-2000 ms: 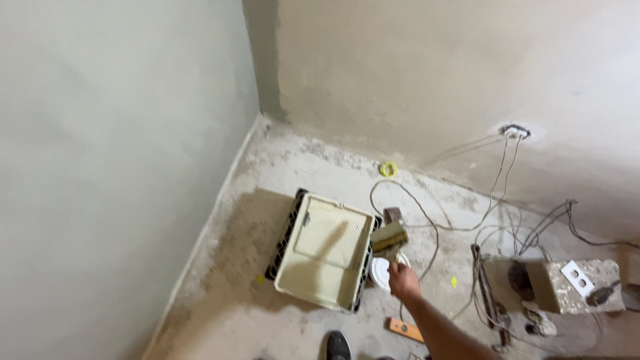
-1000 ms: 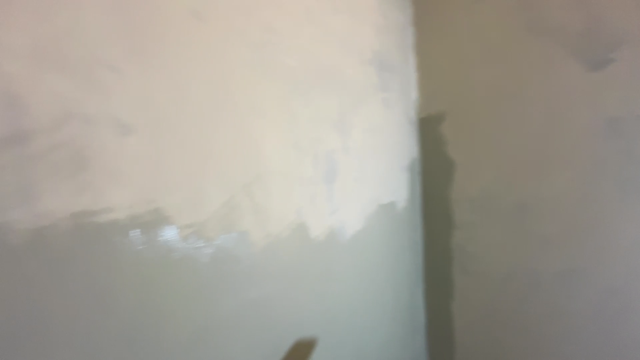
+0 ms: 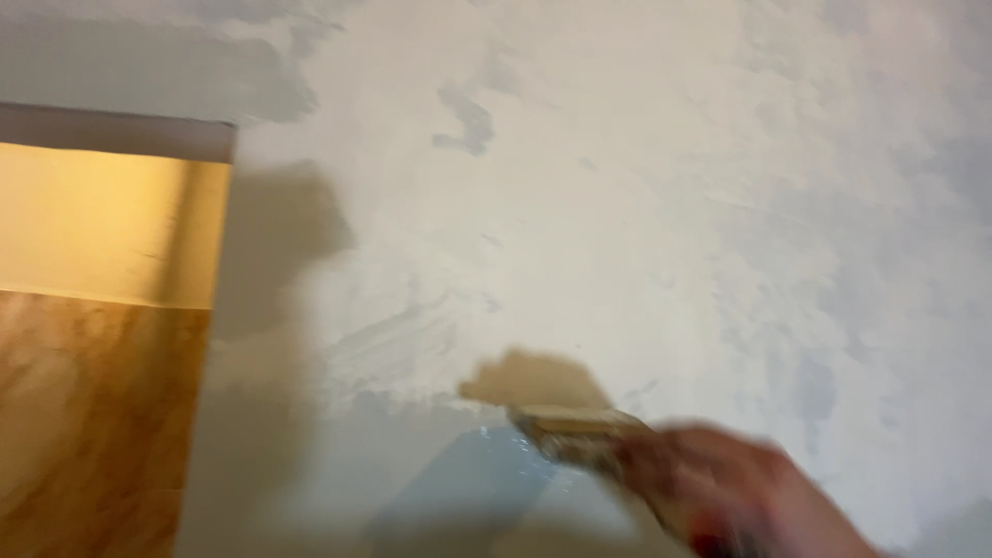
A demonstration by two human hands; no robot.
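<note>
My right hand (image 3: pixel 721 480), somewhat blurred, comes in from the lower right and grips a wide flat paint brush (image 3: pixel 577 434). The brush's bristle end points left and lies at or very near the wall (image 3: pixel 542 232), by the edge between a wet, glossy grey-green coat (image 3: pixel 465 465) and the paler patchy surface above it. A brownish shadow shows on the wall just above the brush. Whether the bristles touch the wall cannot be told for sure. My left hand is out of view.
At the left is an opening (image 3: pixel 221 232) in the wall, with a yellow-lit surface (image 3: pixel 85 217) and a brown mottled surface (image 3: pixel 93 403) beyond it. Darker patches mark the wall near the opening's corner.
Two seconds ago my right hand held the brush low beside the paint tray on the floor; now it is up at the wall. The view has swung from floor to wall.
</note>
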